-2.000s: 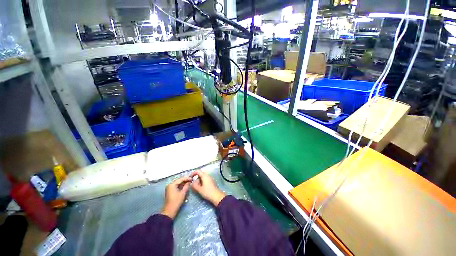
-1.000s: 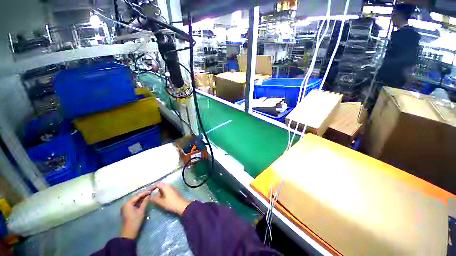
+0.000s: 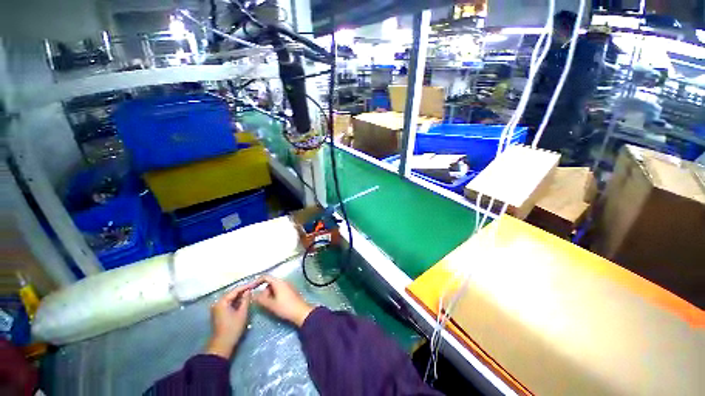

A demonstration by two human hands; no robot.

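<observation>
My left hand (image 3: 229, 319) and my right hand (image 3: 282, 300) meet at the fingertips above the bench. Both are bare, with dark purple sleeves. A very small pale part (image 3: 260, 287) shows between the fingertips; its shape is too small to tell. The fingers of both hands are bent and pinched together on it. The bench under them is covered with clear, shiny bubble wrap (image 3: 270, 357). Two off-white padding rolls (image 3: 236, 257) lie end to end behind the hands.
A small orange-red box (image 3: 321, 234) with a black cable loop stands at the back right. The green conveyor (image 3: 402, 224) runs along the right. Cardboard sheets (image 3: 556, 302) lie across it, with white cords hanging in front. Blue bins (image 3: 176, 133) and a yellow bin (image 3: 207, 182) stand behind. A person (image 3: 568, 85) is far right.
The view has swung right, then slightly back left. The hands stay together at the fingertips with the small part. A person has come into view at the back right.
</observation>
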